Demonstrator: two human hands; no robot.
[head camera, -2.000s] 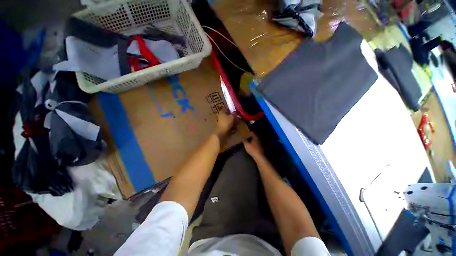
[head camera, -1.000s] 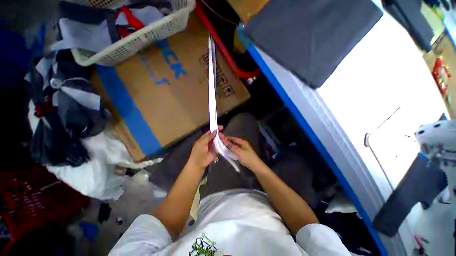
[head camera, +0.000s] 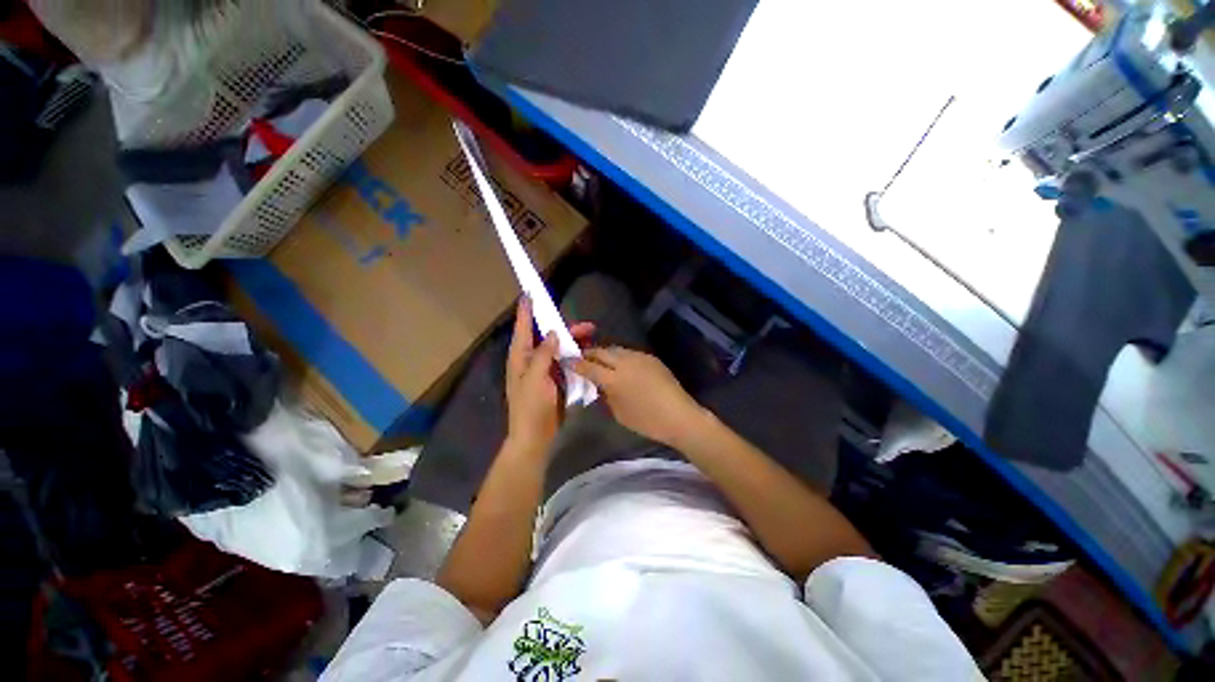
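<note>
A narrow white tape (head camera: 504, 227) runs from over the brown carton down to my two hands above my lap. My left hand (head camera: 537, 380) holds the tape from the left side, fingers pointing up along it. My right hand (head camera: 637, 389) holds its near end from the right, close to my left hand. The near end looks folded or layered. Both hands are bare. Some fingertips are hidden behind the tape and each other.
A carton (head camera: 400, 287) and an off-white basket (head camera: 360, 127) stand at left, beside tied bundles (head camera: 200, 400). At right is the white blue-edged table (head camera: 800, 160) with a dark grey panel (head camera: 620, 53), a sewing machine (head camera: 1099, 100) and a small notched grey panel (head camera: 1053, 360).
From reaching over the carton, my hands drew the white tape back to my lap, then closed around its near end. The view has turned towards the machine. Something pale and blurred now shows above the basket.
</note>
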